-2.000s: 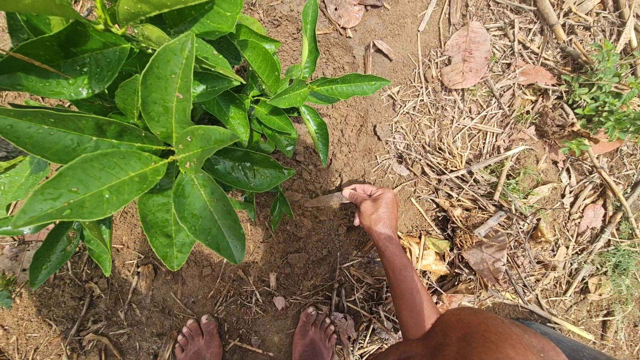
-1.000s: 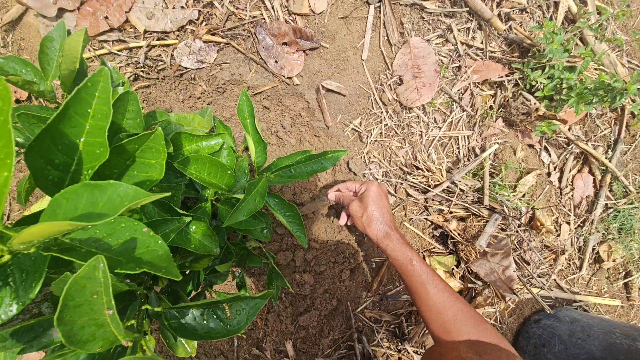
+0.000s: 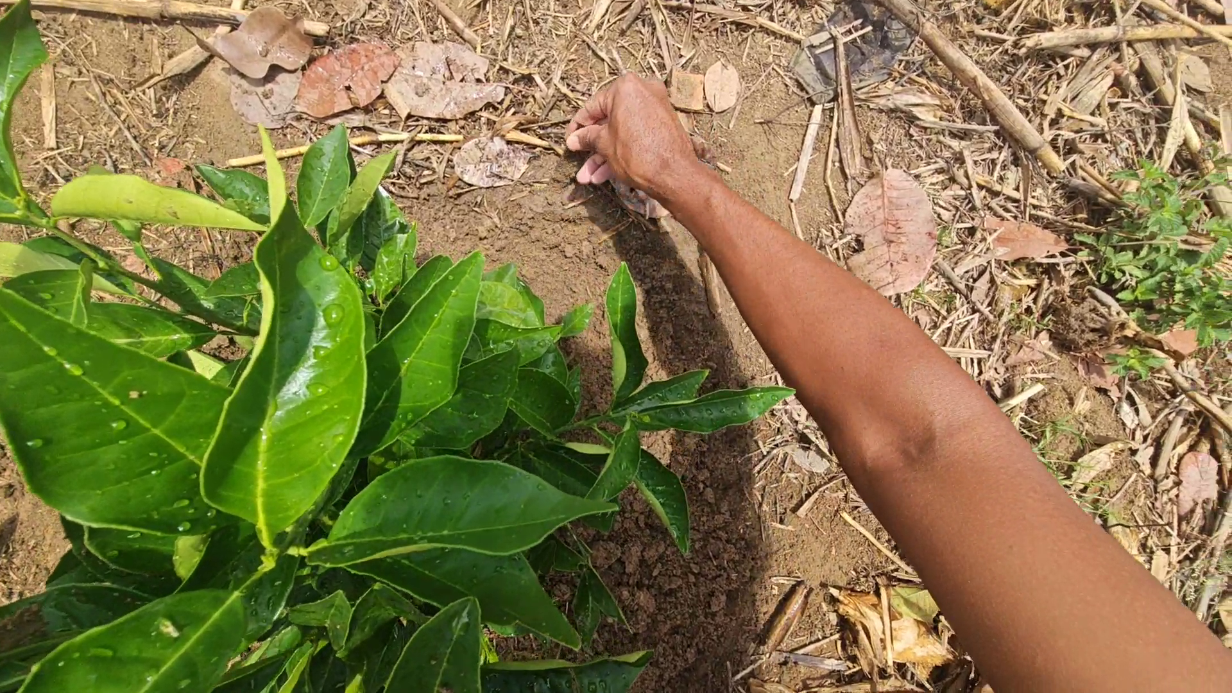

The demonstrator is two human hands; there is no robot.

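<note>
My right hand [image 3: 630, 135] is low over the soil at the top middle, its fingers curled downward beside a dry stick [image 3: 525, 141] and a pale dry leaf [image 3: 491, 162]. Whether anything is between the fingers cannot be told; their undersides are hidden. Left of my forearm, a leafy green plant [image 3: 452, 510] with water drops on its glossy leaves fills the lower left. Dark, crumbly soil [image 3: 674, 577] lies along the plant's right side, partly in the arm's shadow. My left hand is out of view.
Reddish dry leaves [image 3: 346, 79] lie beyond the plant. Straw and dry stalks [image 3: 972, 87] cover the ground on the right, with a large brown leaf [image 3: 893, 231], a small green weed [image 3: 1169, 255] and a dark, thin sheet-like scrap [image 3: 852, 48] among them.
My right hand has moved forward, from beside the plant's outer leaves to the ground near the reddish dry leaves. The pale, flat thing it held two seconds ago no longer shows. The view has shifted forward.
</note>
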